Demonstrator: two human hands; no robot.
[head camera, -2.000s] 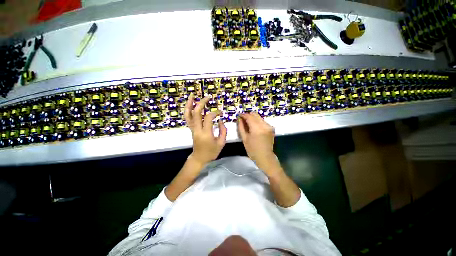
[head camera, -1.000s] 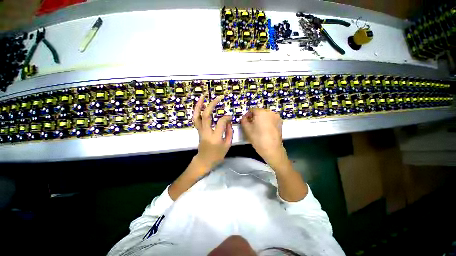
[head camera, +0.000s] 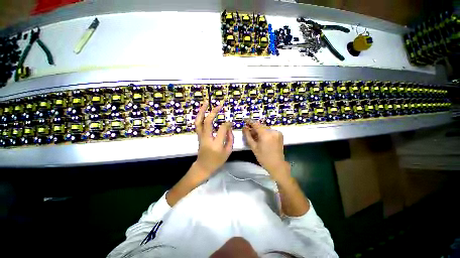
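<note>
A long double row of populated board panels (head camera: 116, 125) with yellow, black and silver parts runs across the view in a metal-edged rail. My left hand (head camera: 213, 143) is over the front half of the row at the middle, fingers spread, fingertips on or just above the parts. My right hand (head camera: 265, 143) is close to its right at the row's front edge, thumb and fingertips pinched together. Whether a small part is between them is too small to tell.
Behind the rail lie green-handled cutters (head camera: 35, 49), a pale knife (head camera: 87, 36), a spare panel (head camera: 245, 34), blue pieces (head camera: 273, 39), a metal-leaded pile (head camera: 310, 41), right-hand cutters (head camera: 330, 40) and a yellow object (head camera: 360, 44). Stacked panels (head camera: 428, 40) stand far right.
The view has shifted slightly. My left hand stays at about the same part of the row. My right hand's fingers have turned and extended a little from a more closed pose.
</note>
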